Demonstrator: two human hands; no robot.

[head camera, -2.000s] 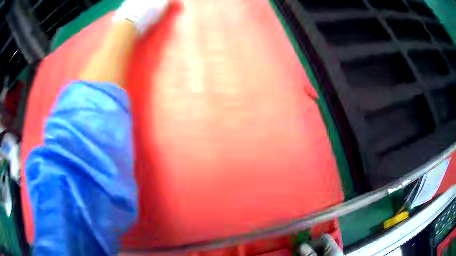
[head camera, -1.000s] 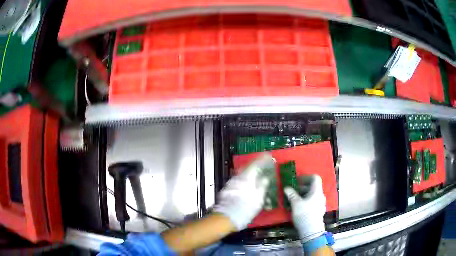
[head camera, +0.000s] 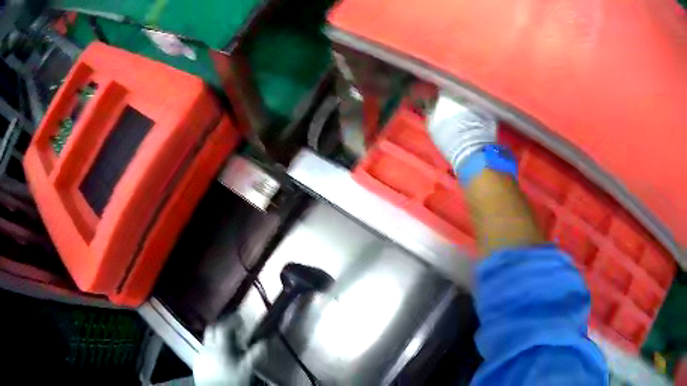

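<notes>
My right hand (head camera: 463,132), in a white glove with a blue wrist band, reaches into the far left corner of the red compartment tray (head camera: 410,185), under the shelf edge. Its fingertips are blurred and partly hidden, so its grip cannot be told. The tray pockets that show hold no boards. My left hand (head camera: 226,358), gloved and blurred, is at the bottom, at the lower end of the black handheld scanner's (head camera: 305,277) handle. Whether it grips the handle is unclear. The scanner is over the shiny metal surface of the line.
A red two-window tray (head camera: 169,90) stands at left, with green boards in one window and a dark bottom in the other. A large red sheet (head camera: 527,53) covers the upper shelf, whose metal edge crosses above my right arm. A metal rail (head camera: 377,215) and the scanner's cable cross the line.
The view has turned left and tilted. My hands have left the small green boards on the red pad; my right hand is now at the compartment tray and my left at the scanner.
</notes>
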